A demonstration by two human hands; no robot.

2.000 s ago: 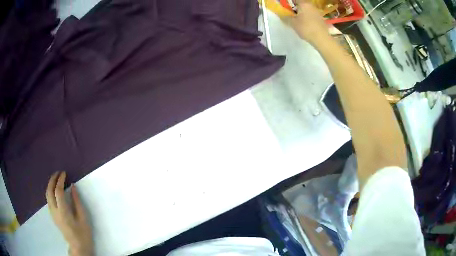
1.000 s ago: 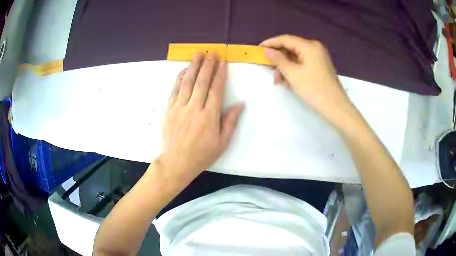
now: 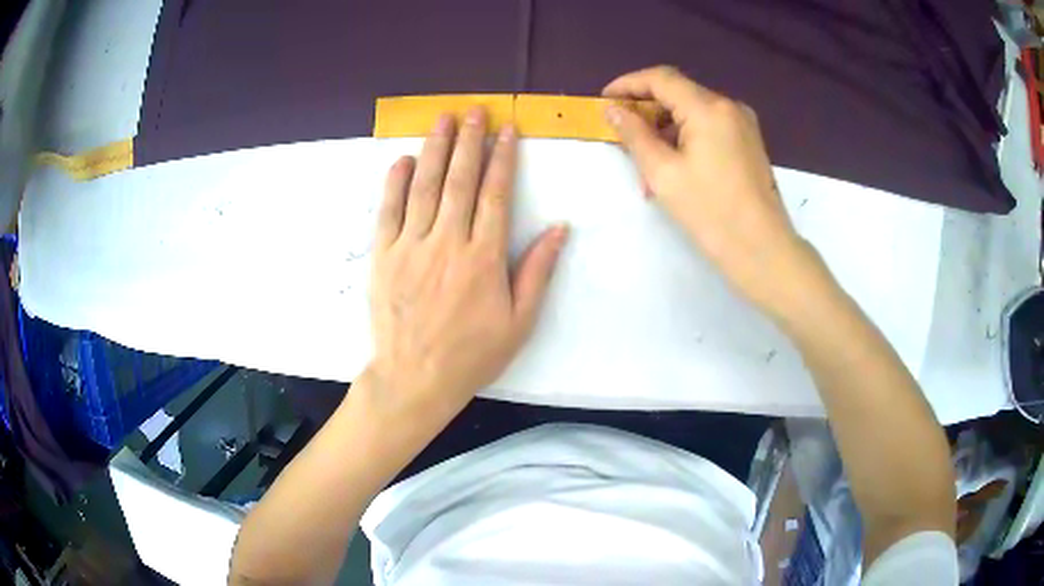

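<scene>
A dark purple garment piece (image 3: 343, 57) lies on the white table cover (image 3: 641, 309), with a seam line running up its middle. A short yellow-orange marking template (image 3: 561, 118) lies along its near edge, its centre line about at the seam. My left hand (image 3: 452, 252) lies flat, palm down, with its spread fingertips on the template's left half. My right hand (image 3: 716, 172) pinches the template's right end between thumb and fingers. Whether that hand also holds a small tool is hidden.
A yellow strip (image 3: 97, 160) sticks out at the garment's left edge. A blue crate (image 3: 126, 383) stands below the table at left. The iron's dark plate (image 3: 1026, 343) shows at the right edge. Plastic bags (image 3: 830, 486) lie below right.
Both hands were on the template a second ago and have barely moved. Before that, my right hand reached into the red basket, my left hand lay at the garment's left edge, and no template lay on the cloth.
</scene>
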